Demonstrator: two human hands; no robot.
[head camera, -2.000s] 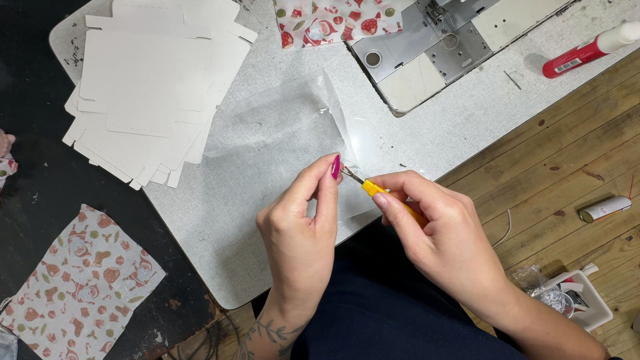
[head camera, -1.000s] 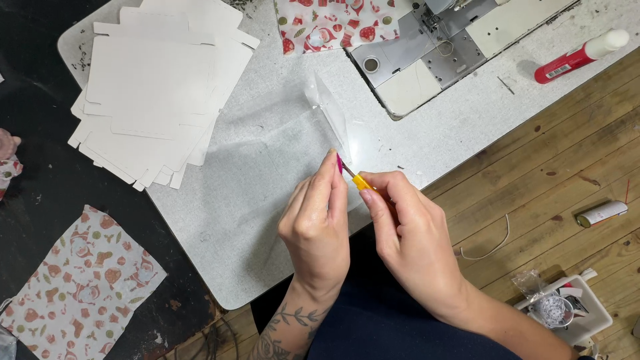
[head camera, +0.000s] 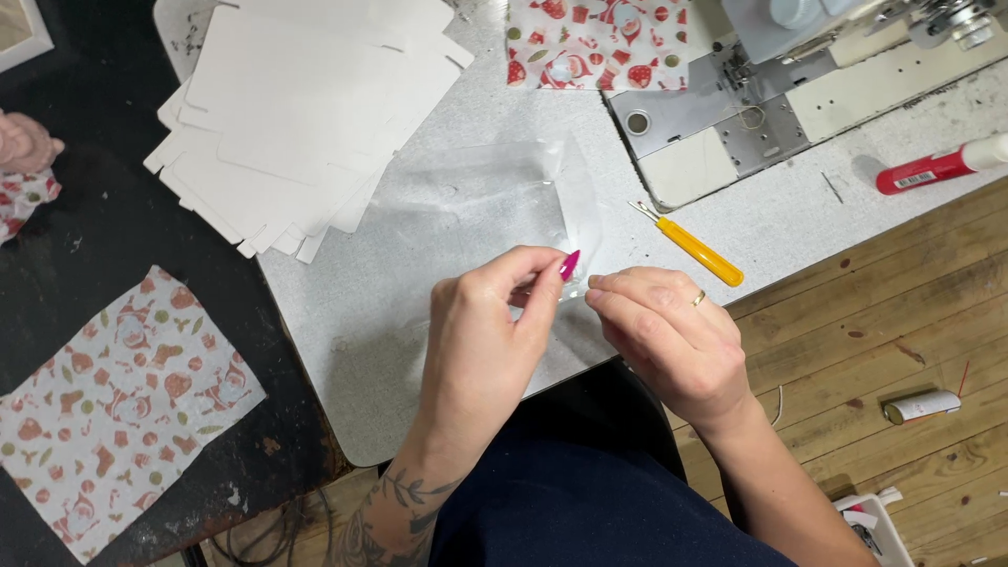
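A clear plastic sheet or bag (head camera: 488, 189) lies on the grey sewing table. My left hand (head camera: 492, 331) pinches its near right corner between thumb and fingers. Close by on the right, my right hand (head camera: 669, 331) has its fingertips together at the same corner; whether it grips the plastic is hidden. A yellow-handled seam ripper (head camera: 697, 250) rests on the table beyond my right hand, its forked metal tip pointing up and left.
White die-cut card blanks (head camera: 299, 102) are stacked at the upper left. Christmas-print fabric lies by the sewing machine bed (head camera: 685, 169), and another printed piece (head camera: 130, 405) on the black surface. A red tube (head camera: 925, 172) lies at the right, above the wooden floor.
The seam ripper, held in my right hand before, now lies on the table. My right hand has let go of it, and its fingertips are at the plastic's corner.
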